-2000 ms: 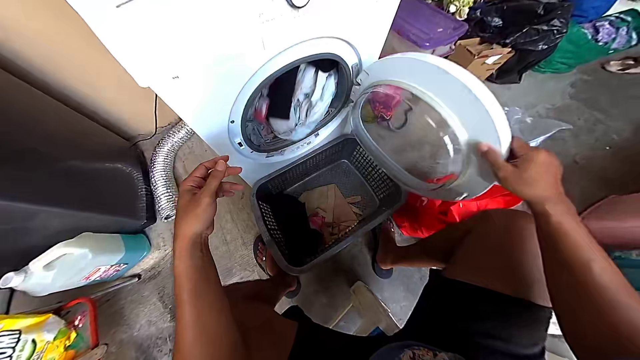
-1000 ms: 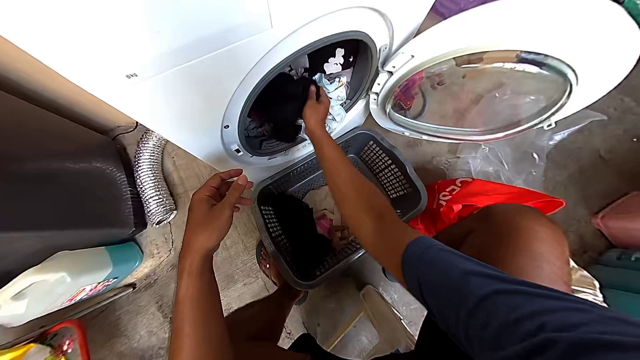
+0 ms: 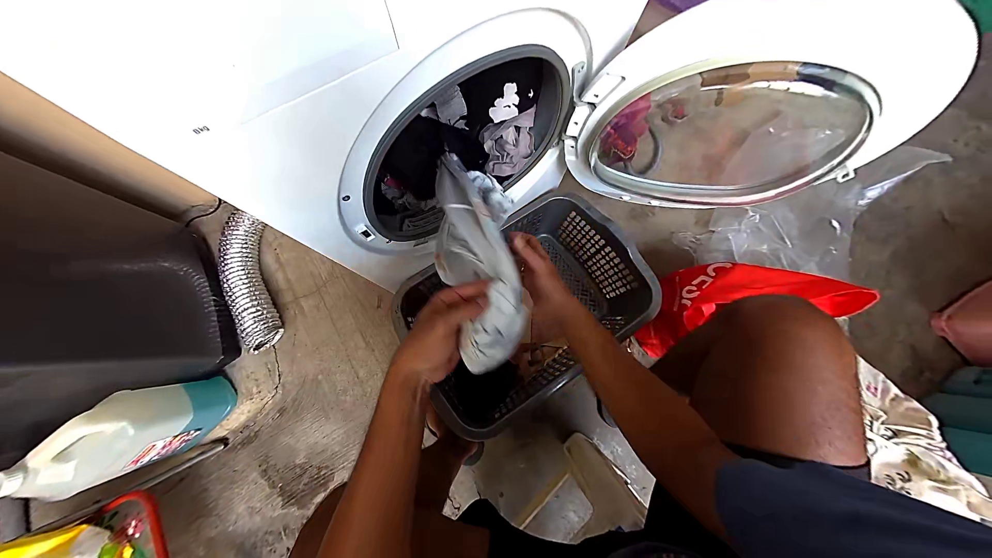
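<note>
Both hands grip a light grey garment [image 3: 482, 271] that hangs from the opening of the white front-loading machine [image 3: 298, 128] down over the basket. My left hand [image 3: 443, 329] pinches its left side; my right hand [image 3: 539, 283] is at its right edge, with part of the fingers hidden behind the cloth. Dark and pale clothes [image 3: 508, 143] lie inside the drum. Below the opening stands a grey plastic laundry basket [image 3: 647, 291] with dark cloth [image 3: 484, 391] in it. The machine's round door [image 3: 914, 70] stands open at the right.
A foil duct hose [image 3: 246, 283] and a large detergent bottle [image 3: 116, 434] lie at the left, near a dark plastic container [image 3: 101, 271]. A red plastic bag [image 3: 744, 291] and clear plastic wrap [image 3: 790, 225] are right of the basket. My bent knee [image 3: 775, 372] is beside the bag.
My right hand, inside the drum a second ago, has come back over the basket. The grey garment now stretches out of the opening, and my left hand has closed on it.
</note>
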